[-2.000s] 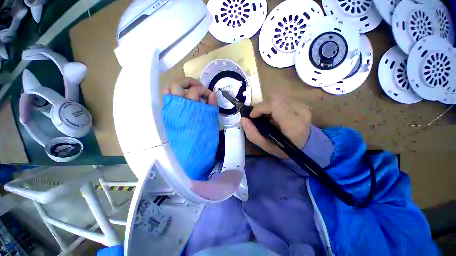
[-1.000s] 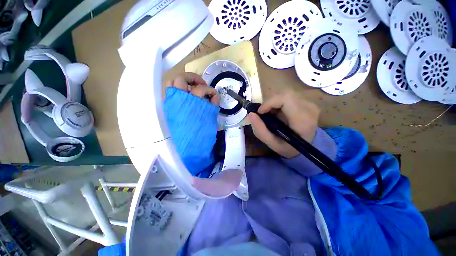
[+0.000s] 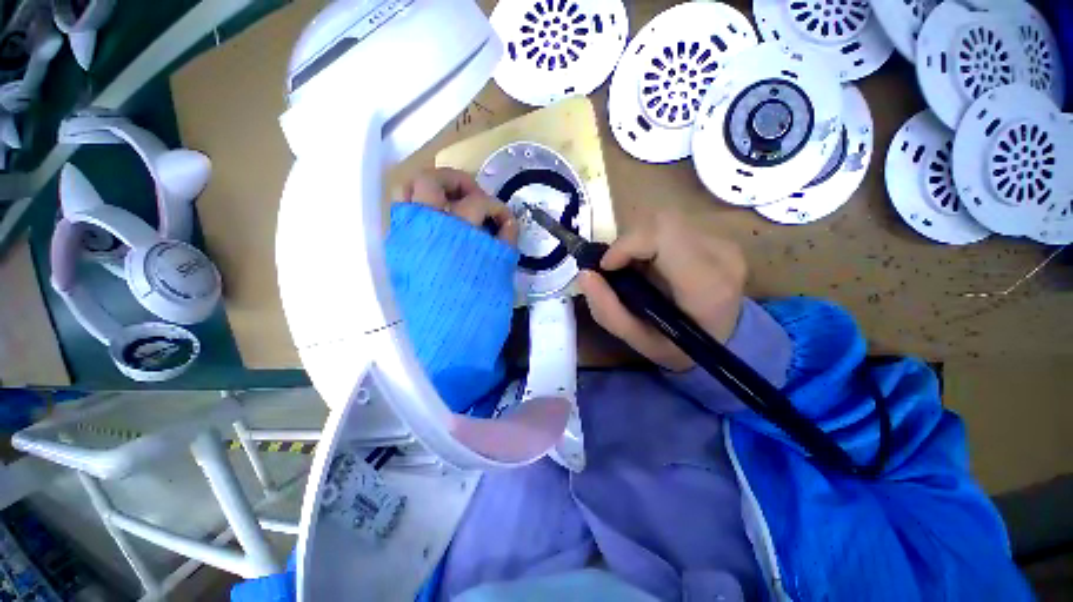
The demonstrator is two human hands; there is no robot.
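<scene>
The open white ear cup housing (image 3: 533, 279) with a dark ring inside lies on the cream block (image 3: 574, 124). My right hand (image 3: 668, 288) holds the black soldering iron (image 3: 706, 353) like a pen, its metal tip inside the cup. My left hand (image 3: 457, 200) is at the cup's left rim, fingers bent and close together; whether it pinches a wire is too small to tell. The large white headband (image 3: 335, 259) with a pink inner pad arches over my left sleeve. The other open cup (image 3: 400, 517) with a pale board rests at my lap.
White speaker plates (image 3: 677, 80) lie at the back and right, some overlapping; one shows a dark speaker (image 3: 771, 121). Cat-ear headphones (image 3: 173, 280) stand on the green belt at left. A thin shiny strand (image 3: 1014, 286) lies at right. A white tubular frame (image 3: 141, 470) is at lower left.
The iron's tip shifted slightly within the cup, and my right hand drew back a little to the right over the two seconds. My left hand stays at the rim. The headband moved slightly right.
</scene>
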